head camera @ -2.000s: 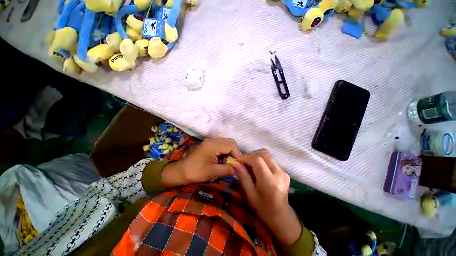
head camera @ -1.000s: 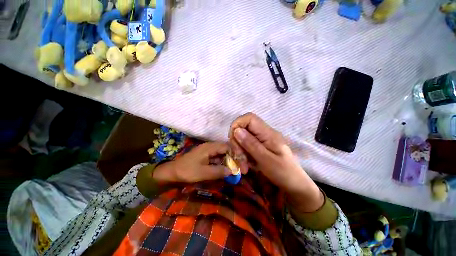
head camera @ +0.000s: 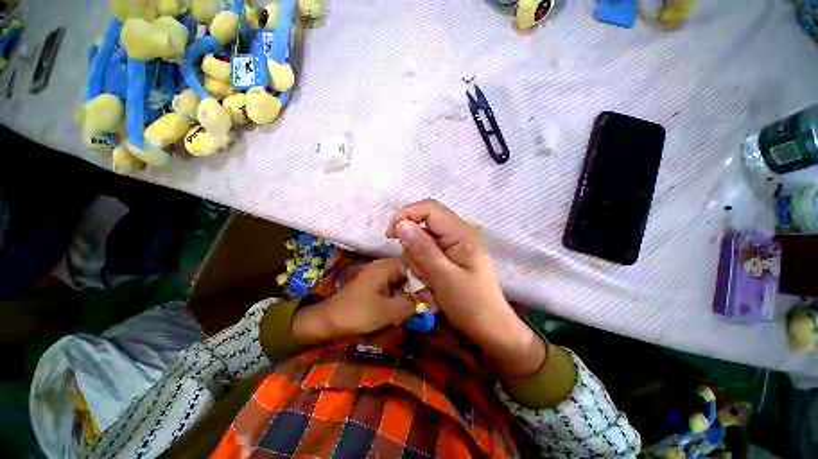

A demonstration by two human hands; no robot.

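Observation:
A small blue-and-yellow plush piece (head camera: 420, 319) is held over the lap at the table edge, mostly hidden by the fingers. My left hand (head camera: 363, 300) grips it, with its pale yellow part at the fingertips and its blue end hanging below. My right hand (head camera: 448, 260) is raised just above and to the right, thumb and forefinger pinched together near the table edge. A needle or thread in that pinch is too small to make out.
Black thread snips (head camera: 488, 124) and a black smartphone (head camera: 615, 188) lie on the cloth. A toy pile (head camera: 148, 81) is at the upper left, a white tuft (head camera: 335, 151) mid-table. A bottle (head camera: 786, 141) and purple box (head camera: 747, 276) stand right. A cardboard box (head camera: 224, 269) is below the edge.
My right hand has risen from beside my left hand to above it, then shifted slightly left. My left hand still holds the plush piece, whose blue end now shows. The view has shifted.

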